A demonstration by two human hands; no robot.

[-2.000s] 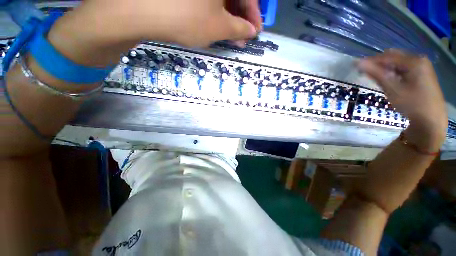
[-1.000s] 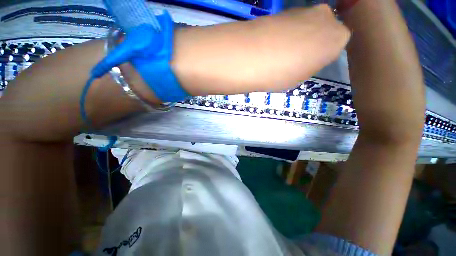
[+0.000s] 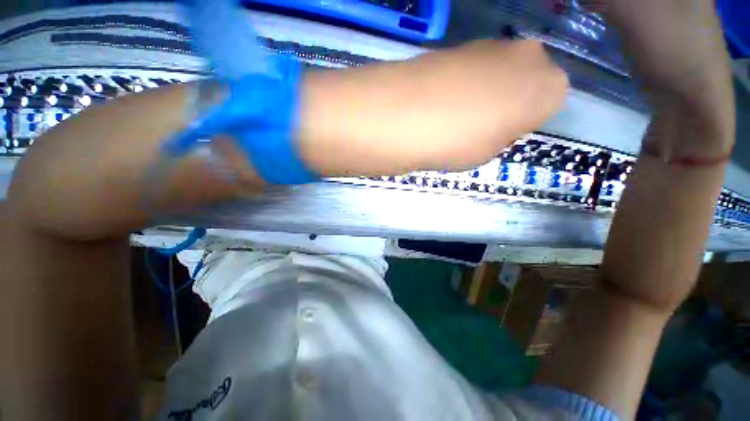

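Observation:
The long strip of circuit board panels (image 3: 539, 174), crowded with black, blue and silver parts, runs across the view, partly hidden under my left forearm. My left hand (image 3: 522, 86) is over the back edge of the boards, blurred, its fingers hidden behind the back of the hand. A blue wrist strap (image 3: 267, 123) is on my left wrist. My right hand (image 3: 658, 41) is at the top right, beyond the boards, blurred and cut off by the top edge; its fingers do not show clearly. Thin black component strips (image 3: 123, 39) lie behind the boards at the left.
A blue bin (image 3: 436, 23) with dark parts is at the top centre. Dark component tubes (image 3: 576, 49) lie right of it. Another blue bin (image 3: 734, 25) is at the top right corner. A flat dark rectangle (image 3: 440, 249) lies on the front ledge. Cardboard boxes (image 3: 522, 304) stand below.
My left hand has moved from the top centre to the right and crosses over the boards. My right hand has moved from over the boards up to the top edge.

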